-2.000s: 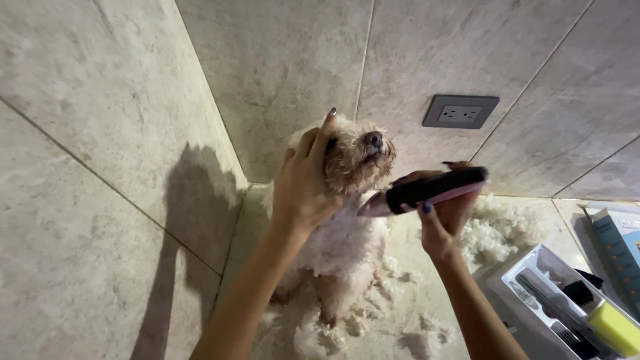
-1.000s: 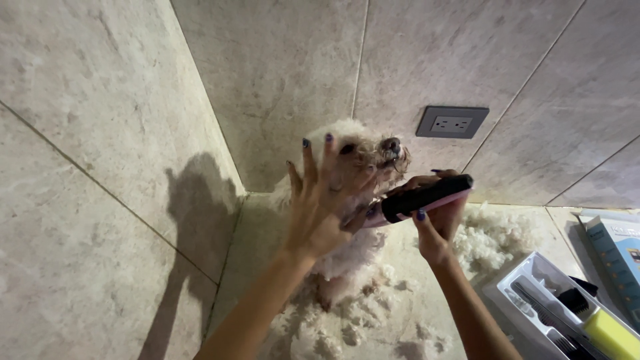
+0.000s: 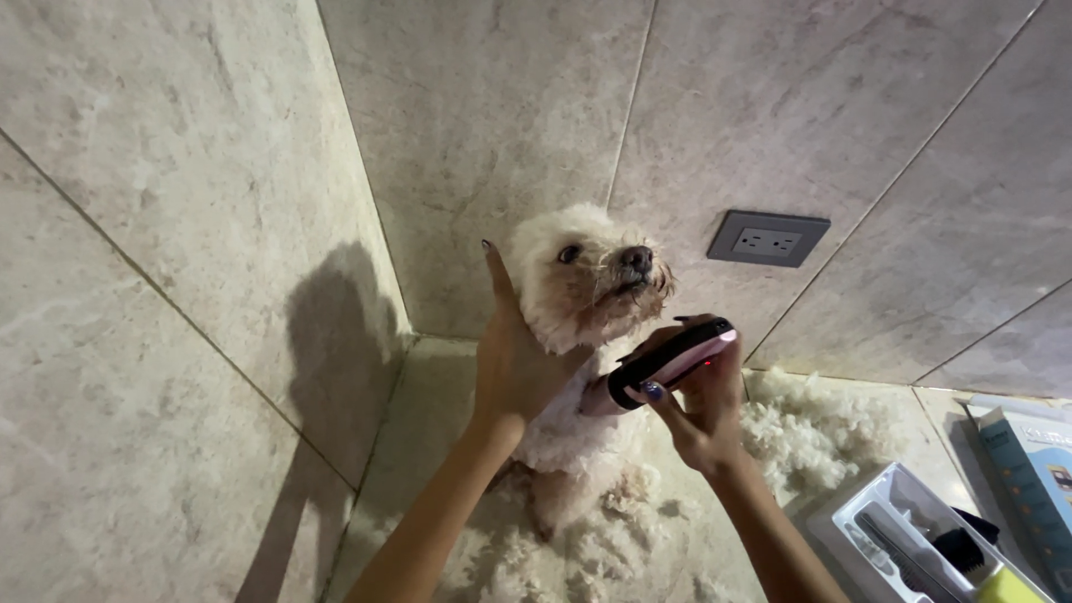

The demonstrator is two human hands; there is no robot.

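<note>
A small curly-coated white dog (image 3: 578, 276) sits upright in the corner, its face turned to the right and its muzzle fur brownish. My left hand (image 3: 523, 364) cups the neck and the underside of the jaw, thumb raised beside the cheek, with the other fingers hidden in fur. In my right hand (image 3: 708, 402) is a black and pink electric hair clipper (image 3: 674, 364), a small red light showing near its body. The clipper's head end points left and lies against the dog's chest, just under the jaw; its blade is not clearly visible.
Cut fur lies around the dog's paws (image 3: 586, 553), with a bigger heap (image 3: 812, 431) at the right wall. A white plastic tray (image 3: 837, 511) holds a comb, black attachments and a yellow item. Beside it is a blue box (image 3: 1022, 477). A grey wall outlet (image 3: 769, 238) sits above.
My left hand has gone from the side of the dog's head, through spread fingers in front of its neck, to a hold under the jaw. The dog's face is more exposed now.
</note>
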